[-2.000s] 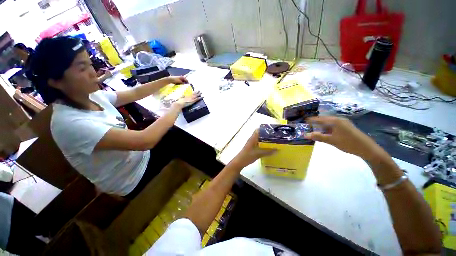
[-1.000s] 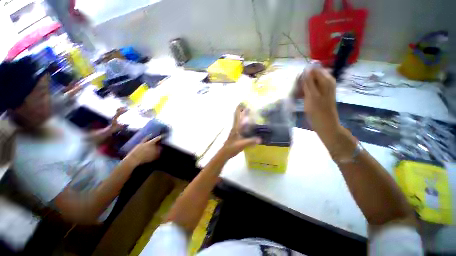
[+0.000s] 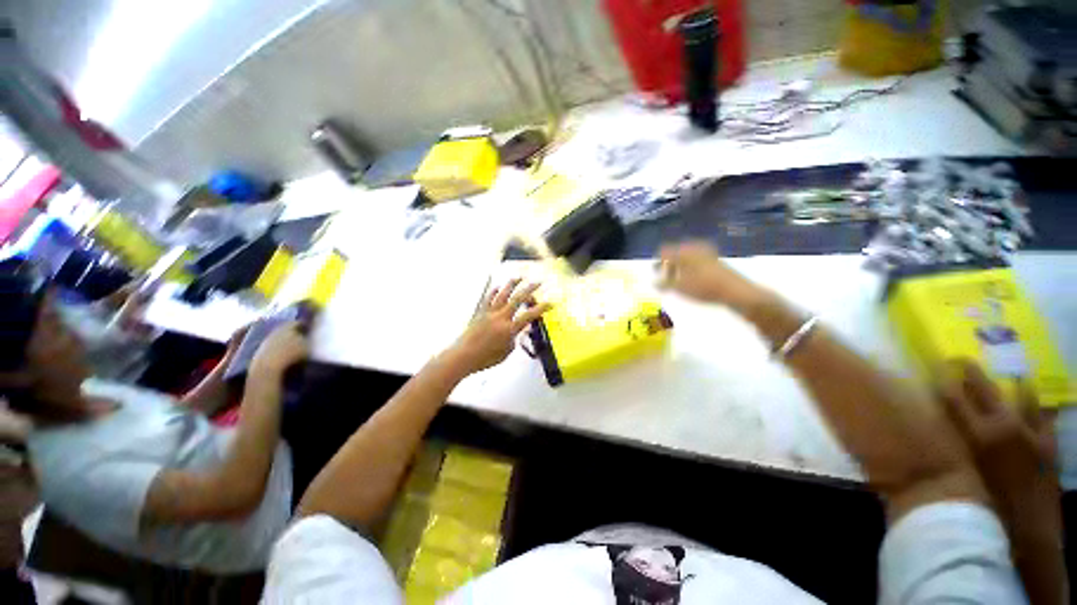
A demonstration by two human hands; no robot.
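Note:
A yellow box with black ends (image 3: 605, 337) lies flat on the white table in front of me, its left part washed out by glare. My left hand (image 3: 502, 325) is at its upper left corner with fingers spread. My right hand (image 3: 691, 272) is behind and right of the box, apart from it, blurred; its fingers look curled and I cannot tell if they hold anything. Another yellow box with a black end (image 3: 582, 231) sits just behind.
Another person's hand (image 3: 992, 414) touches a yellow box (image 3: 978, 319) at the right. A pile of small bagged bundles (image 3: 945, 213) lies on the black strip. A coworker (image 3: 154, 449) sits at the left. A carton of yellow boxes (image 3: 455, 520) stands below the table edge.
The box stood upright between my hands and now lies flat. My left hand has opened; my right hand has come down. The view has turned right, and another person's hand has appeared at the right.

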